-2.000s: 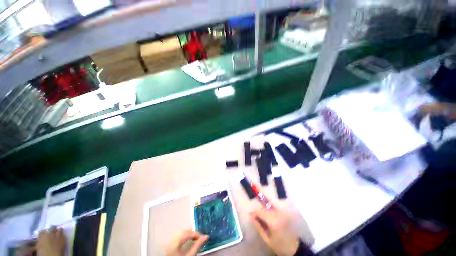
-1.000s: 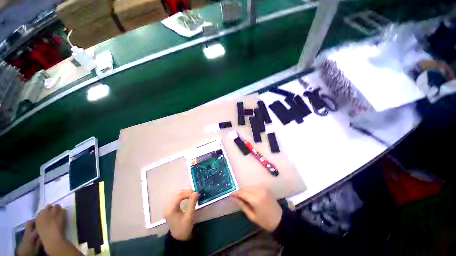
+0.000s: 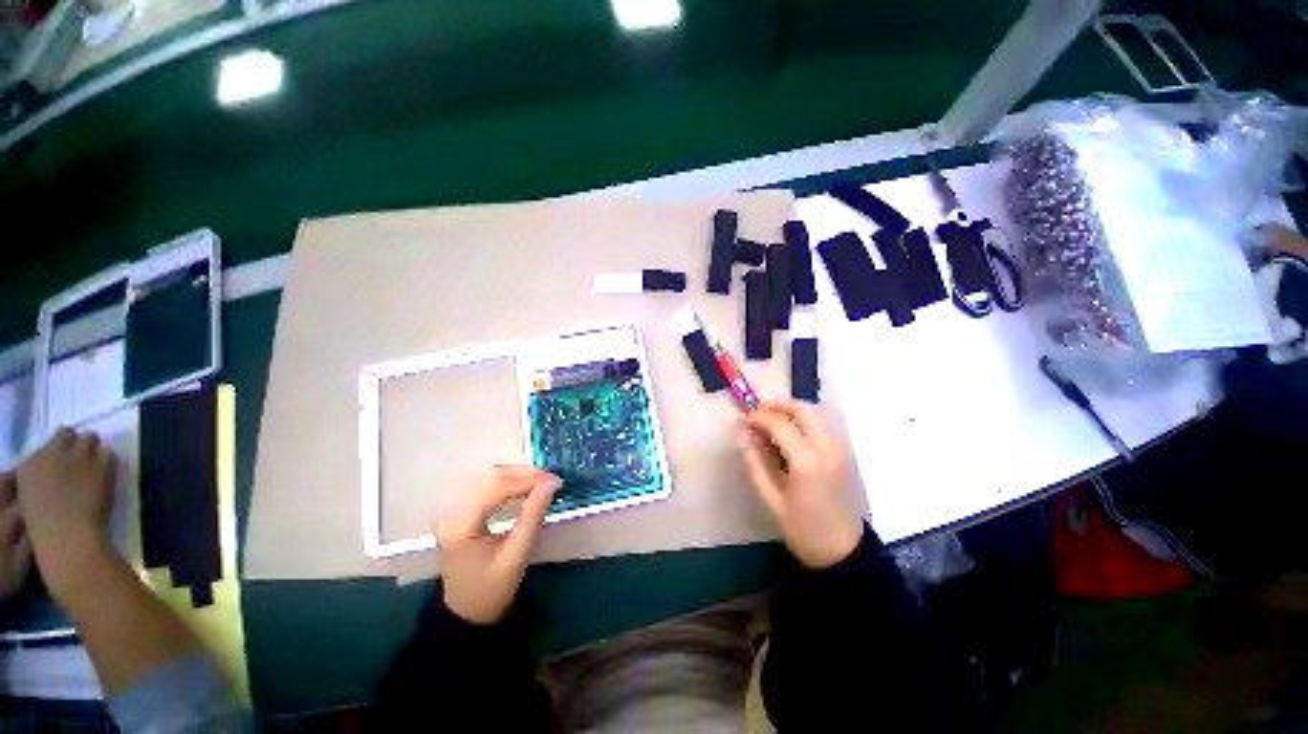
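The white frame (image 3: 369, 459) lies on the cardboard, with the green circuit board (image 3: 595, 437) filling its right part. My left hand (image 3: 495, 538) is over the frame's lower rail, thumb and index fingertips close together at the board's lower left corner. Whether they pinch something is too small to tell. My right hand (image 3: 806, 480) is closed around the lower end of the red utility knife (image 3: 729, 376), right of the frame. The knife's pale blade points up and left. Black foam strips (image 3: 757, 313) lie above and around the knife; one short strip (image 3: 663, 280) has a white tab.
Black-handled scissors (image 3: 990, 280), wider black strips (image 3: 861, 280), a slim dark stick (image 3: 1083, 406) and bagged small parts (image 3: 1054, 237) are at right. At left, a person's hands (image 3: 69, 495) are beside another frame (image 3: 215, 308) and a yellow sheet (image 3: 225, 502) with black strips.
The view has tilted down. My right hand has left the frame's lower right corner and taken hold of the knife. My left hand stays near the board's lower left corner.
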